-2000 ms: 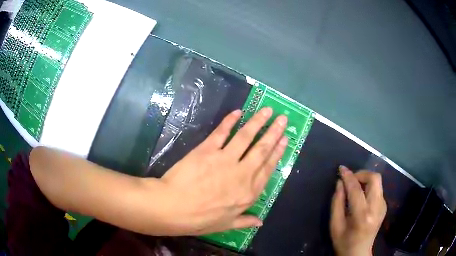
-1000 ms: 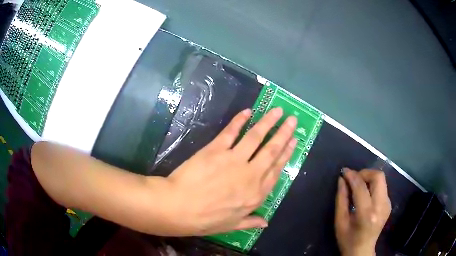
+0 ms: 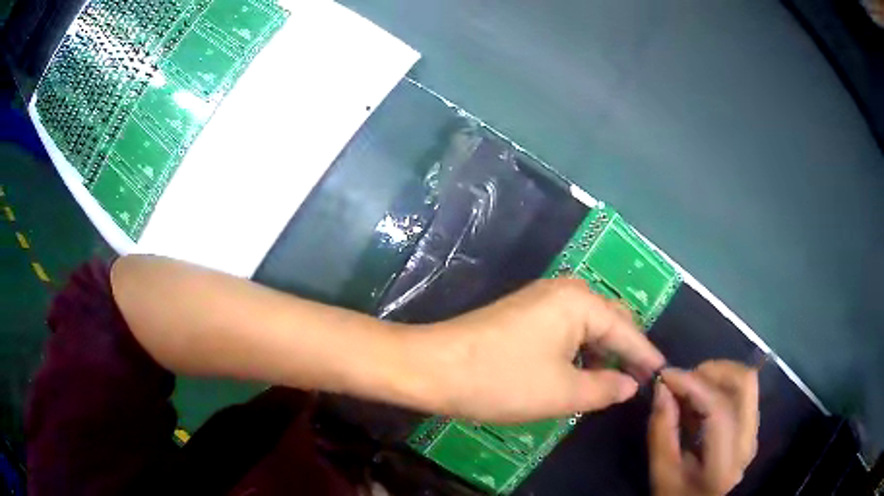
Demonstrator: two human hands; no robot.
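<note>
A green PCB panel (image 3: 632, 269) lies on the black mat (image 3: 543, 199), partly hidden under my left hand and wrist. My left hand (image 3: 543, 354) is above the panel, its thumb and fingers reaching right. My right hand (image 3: 708, 417) is over the mat right of the panel, fingers curled. The fingertips of both hands meet at a tiny dark component (image 3: 659, 376). It is at the right fingertips and touches or nearly touches the left fingertips. Which hand grips it is hard to tell.
Densely dotted green panels (image 3: 160, 116) lie on a white sheet (image 3: 291, 126) at the upper left. Glossy wrinkled clear film (image 3: 426, 242) lies left of the panel. A wide grey-green surface (image 3: 630, 116) runs beyond the mat. A black object (image 3: 824, 450) is at the lower right edge.
My left hand has lifted off the panel, closed its spread fingers and moved right to my right fingertips. The whole view has shifted, so the panel and sheet appear farther right and lower.
</note>
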